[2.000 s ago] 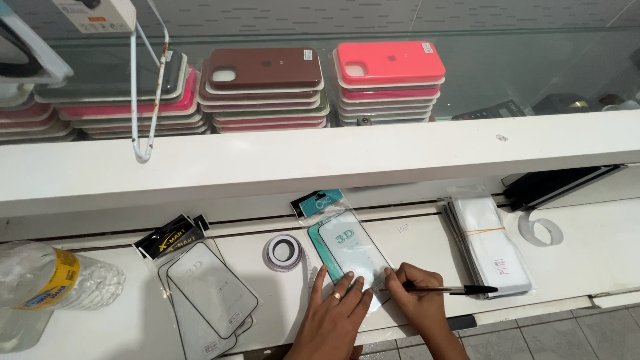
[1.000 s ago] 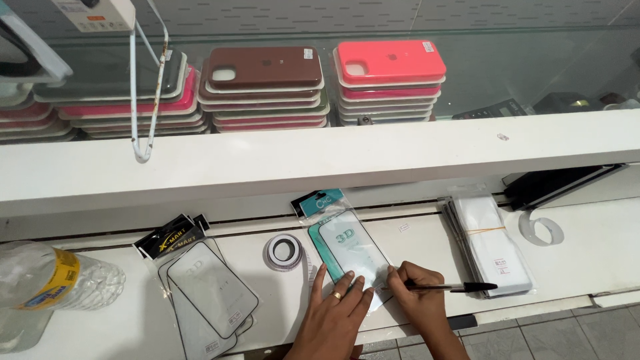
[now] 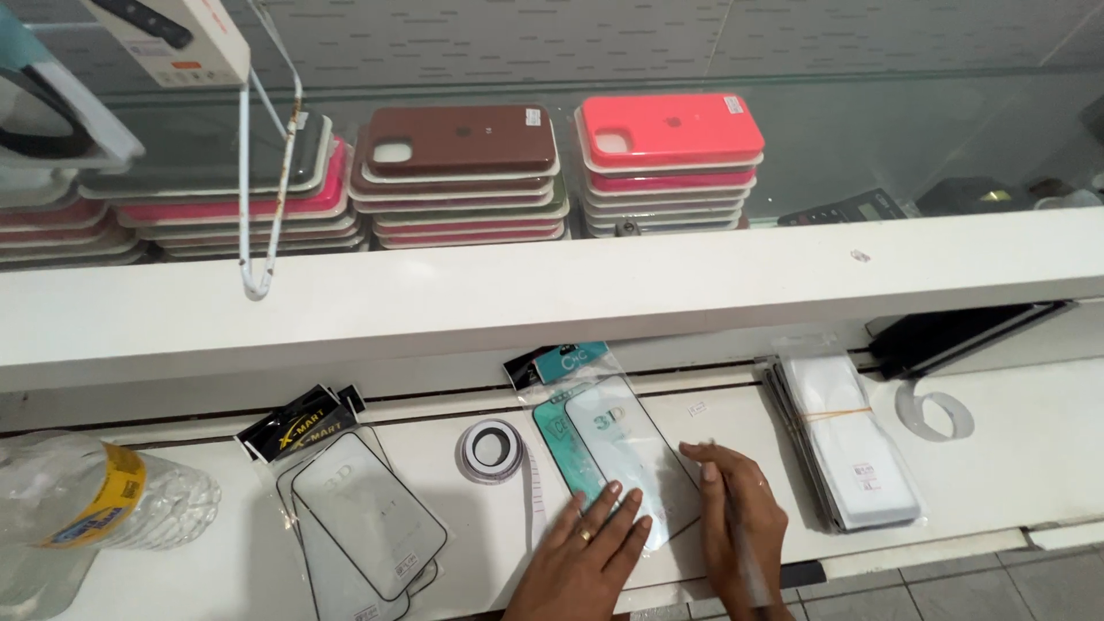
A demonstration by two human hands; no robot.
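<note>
My left hand [image 3: 582, 556], a ring on one finger, lies with fingers apart on the lower part of a packaged 3D glass screen protector [image 3: 608, 440]. Beneath that protector is a teal-backed one [image 3: 555, 429] in clear film. At the right edge of the package is my right hand [image 3: 742, 526], fingers curled; a blurred streak across it looks like the pen [image 3: 752, 565]. Left of the package stands a roll of labels [image 3: 492, 450] with its strip running toward my left hand. Two more packaged protectors [image 3: 371, 513] overlap farther left.
A clear plastic bottle [image 3: 112, 492] lies at the left. Banded white packets [image 3: 849, 440] and a curled clear strip [image 3: 934, 412] are at the right. A small label [image 3: 696, 410] sits on the counter. Above runs a white ledge [image 3: 552, 293], with stacked phone cases [image 3: 673, 129] behind.
The black pen stuck out rightward from my right hand in both earlier frames; now it no longer does, and a blurred streak runs down over the hand. My left hand has stayed in place.
</note>
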